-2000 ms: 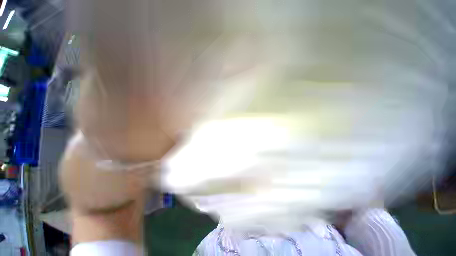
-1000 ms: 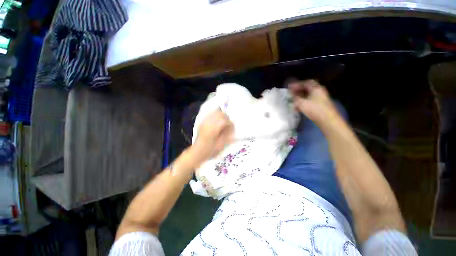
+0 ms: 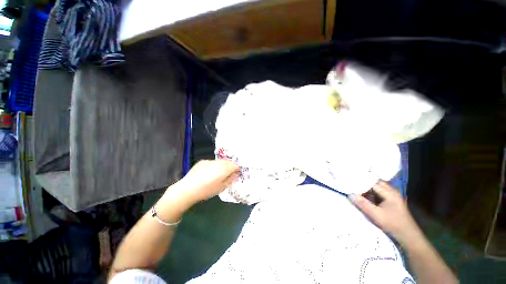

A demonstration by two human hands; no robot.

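The white floral-print garment (image 3: 299,127) lies bunched over my thighs, overexposed, with small red and pink flowers at its left side. One part of it at the upper right is blurred and stands out past my knee. My left hand (image 3: 213,176) holds the garment's flowered lower left edge between thumb and fingers. My right hand (image 3: 385,206) is at the garment's lower right edge, fingers curled, with a small dark area between thumb and fingers; I cannot tell whether that is an object or shadow. No thread or needle can be made out.
A grey-brown cloth bin (image 3: 127,133) with a blue frame edge stands at left, a striped navy and white garment (image 3: 91,33) draped on it. A white-topped table with a wooden drawer (image 3: 249,30) is ahead. A blue crate (image 3: 28,61) is at far left. The floor (image 3: 194,244) is green.
The garment is spread wider, with a part flung to the upper right. My right hand has come down and back to its lower right edge. My left hand has moved lower along the left side.
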